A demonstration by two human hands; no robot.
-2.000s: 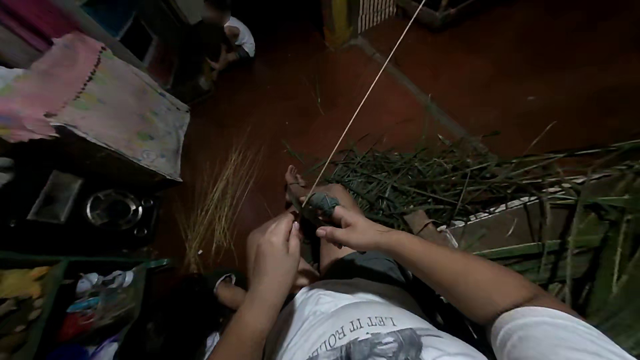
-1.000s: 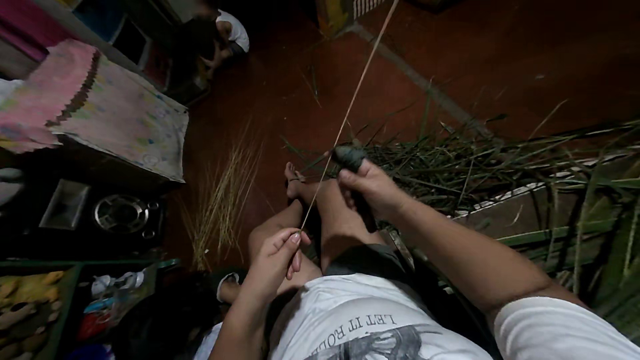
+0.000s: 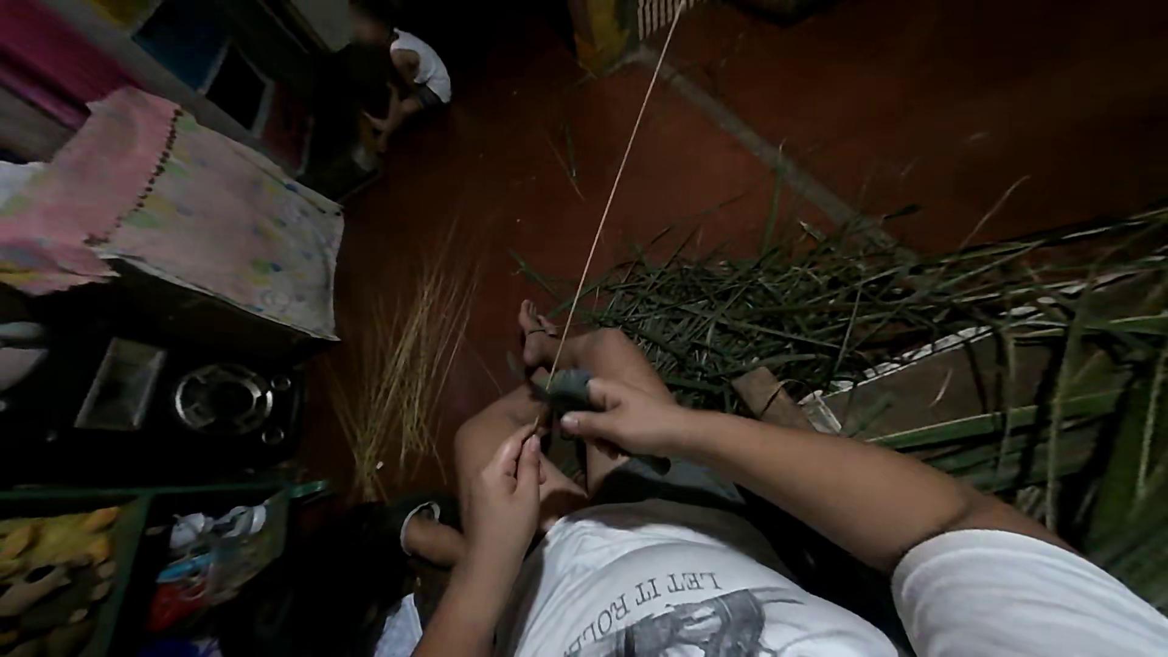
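My left hand (image 3: 516,474) pinches the near end of a thin pale strand (image 3: 613,196), low over my lap. The strand runs up and away to the top of the view. My right hand (image 3: 625,415) is closed on a dark, wrapped bundle (image 3: 568,388), perhaps cloth, that lies against the strand just beyond my left fingertips. Whether a blade is inside the bundle I cannot tell. Both hands are close together above my bare legs. A spread of dry, straw-coloured strips (image 3: 401,365) lies on the floor to the left.
Green leaf strips (image 3: 730,319) are heaped on the red floor (image 3: 766,173) to the right, by long green leaves. At left stand a cloth-covered box (image 3: 237,219), a black speaker (image 3: 224,399) and a divided container (image 3: 132,547). Another person (image 3: 420,68) crouches at the upper left.
One second ago my right hand was farther up the strand, with the bundle well away from my left hand; now they are close together, much as two seconds ago.
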